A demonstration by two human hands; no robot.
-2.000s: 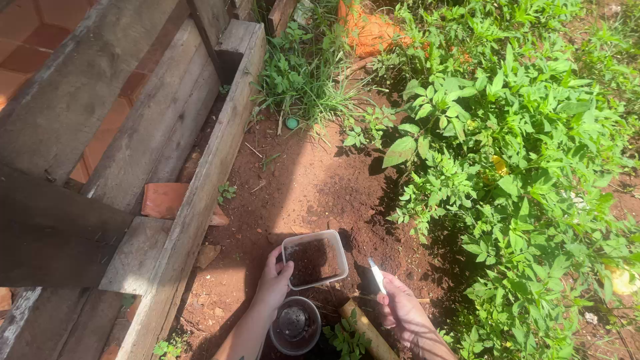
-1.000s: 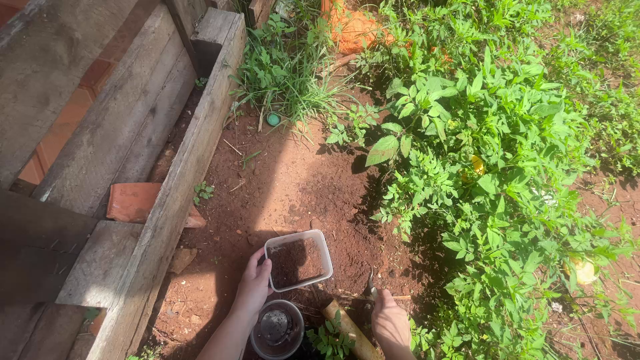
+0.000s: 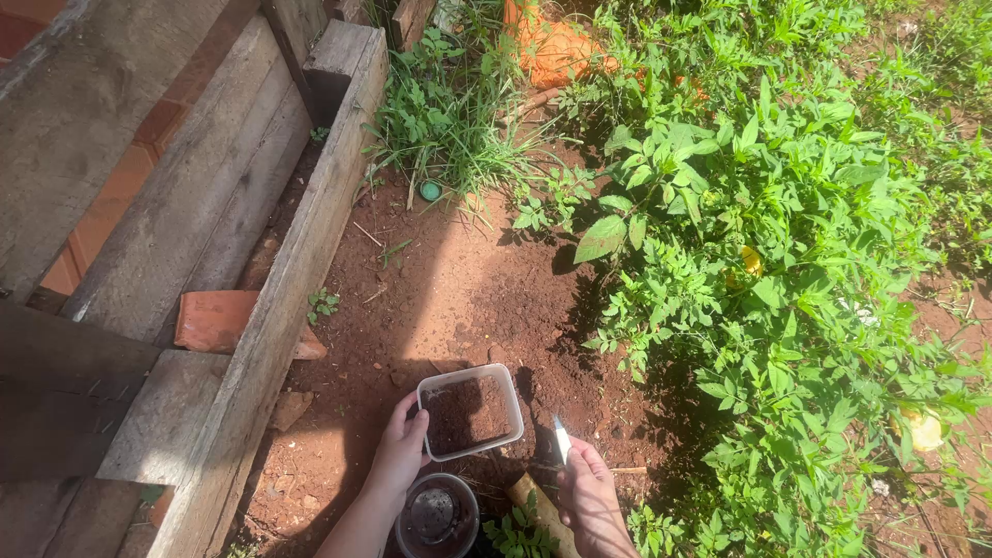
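Observation:
My left hand (image 3: 404, 446) grips the left rim of a clear plastic rectangular tub (image 3: 505, 375) partly filled with reddish-brown soil (image 3: 465, 415). In my right hand (image 3: 589, 484) is a small white-handled tool (image 3: 561, 442), its narrow tip pointing up and away from me, just right of the tub; what kind of tool it is cannot be told. Below the tub stands a round clear plastic container (image 3: 438, 515) with a little dirt in it. A pale yellowish pole (image 3: 541, 508) lies on the ground between that container and my right hand, partly covered by a leafy plant (image 3: 521, 533).
A wooden plank frame (image 3: 310, 232) runs along the left, with a broken orange clay piece (image 3: 213, 319) by it. Dense green plants (image 3: 775, 310) grow on the right. Farther off are a green cap (image 3: 430, 190), grass (image 3: 465, 139) and an orange mesh or cloth (image 3: 554, 50).
The white-handled tool, mostly hidden behind my right hand one second ago, shows plainly again, its tip raised. My left hand has kept its hold on the tub.

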